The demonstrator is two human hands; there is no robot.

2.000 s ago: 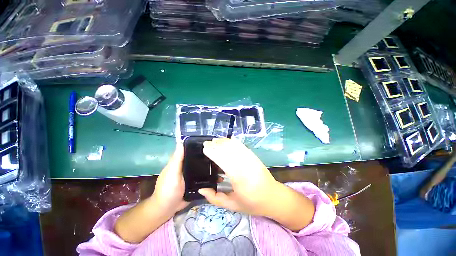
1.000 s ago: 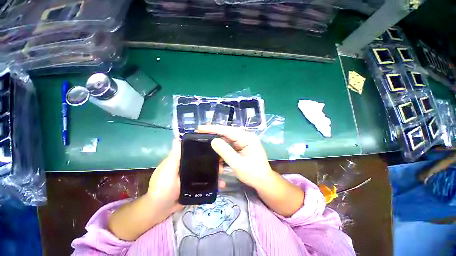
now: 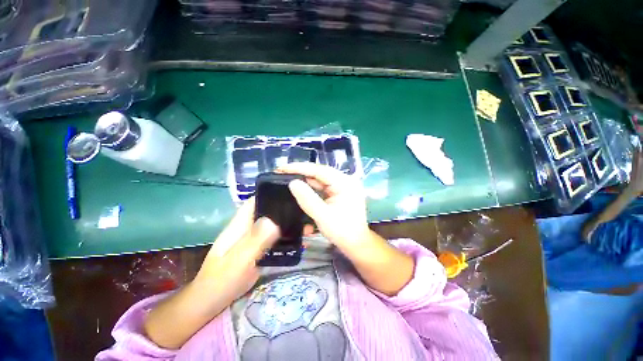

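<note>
A black, palm-sized device front is held glossy side up above my lap, its small white icons at the end nearest me. My left hand grips its left side, with the thumb lying over the lower part of the face. My right hand holds the top right, thumb on the upper face and fingers around the top edge. The fingers behind the device are hidden. Just beyond it, a short clear blister tray holds several dark parts.
A white pump bottle, blue marker and thin dark tweezers lie left. A white cloth and framed-parts tray are right. An orange-handled tool is near my lap. Another person's arm shows at far right.
My left thumb has moved from the device's side onto its lower face. My right hand still holds the top right. The whole view has shifted slightly.
</note>
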